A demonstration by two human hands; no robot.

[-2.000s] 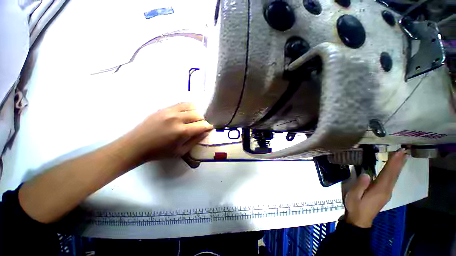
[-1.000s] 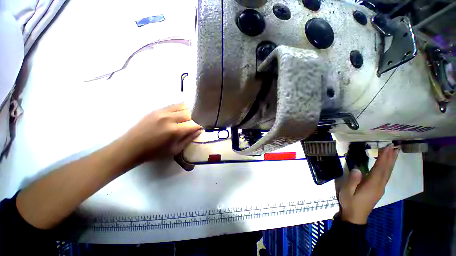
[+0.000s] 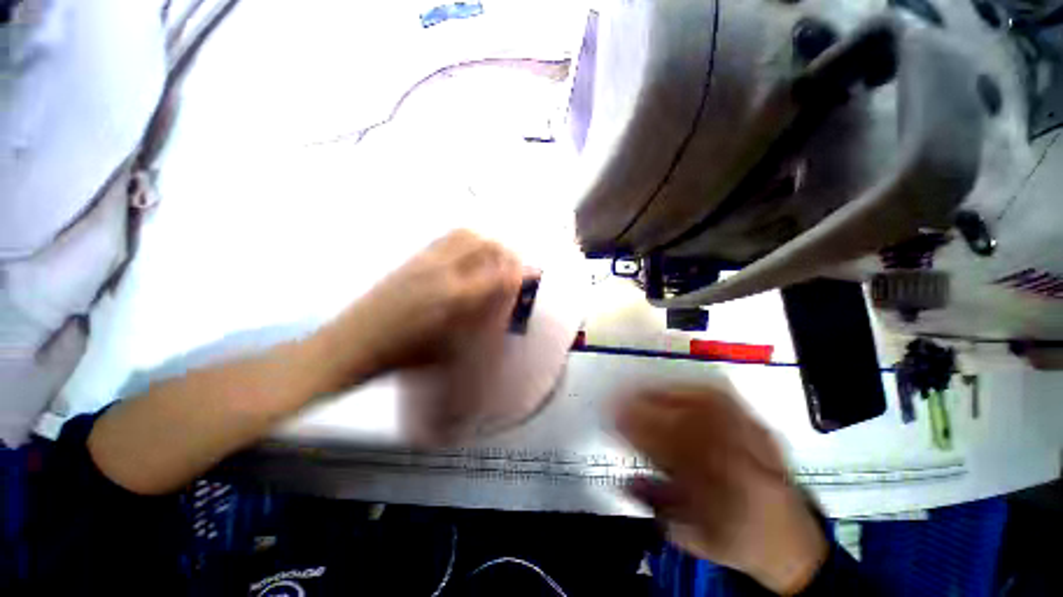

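Observation:
My left hand (image 3: 449, 292) is closed on a pale pink fabric piece (image 3: 513, 373), left of the needle area. A small dark label (image 3: 525, 303) lies on the fabric beside my fingers. My right hand (image 3: 705, 466) is blurred, over the table's front edge, and I cannot tell whether it holds anything. The grey-white sewing machine head (image 3: 664, 128) stands at the upper right, with small dark parts (image 3: 685, 286) under it near the needle; the needle itself cannot be made out.
A black phone (image 3: 833, 350) lies right of the needle area, with dark keys and a green piece (image 3: 940, 418) beside it. A blue strip (image 3: 451, 13) lies at the back. Pale garment layers (image 3: 70, 175) hang at the left. A blue crate (image 3: 933, 546) is below the front edge.
My left hand has drawn back from the machine, and pink fabric with a dark label now shows. My right hand has left the machine's right side and moved left. The view has shifted.

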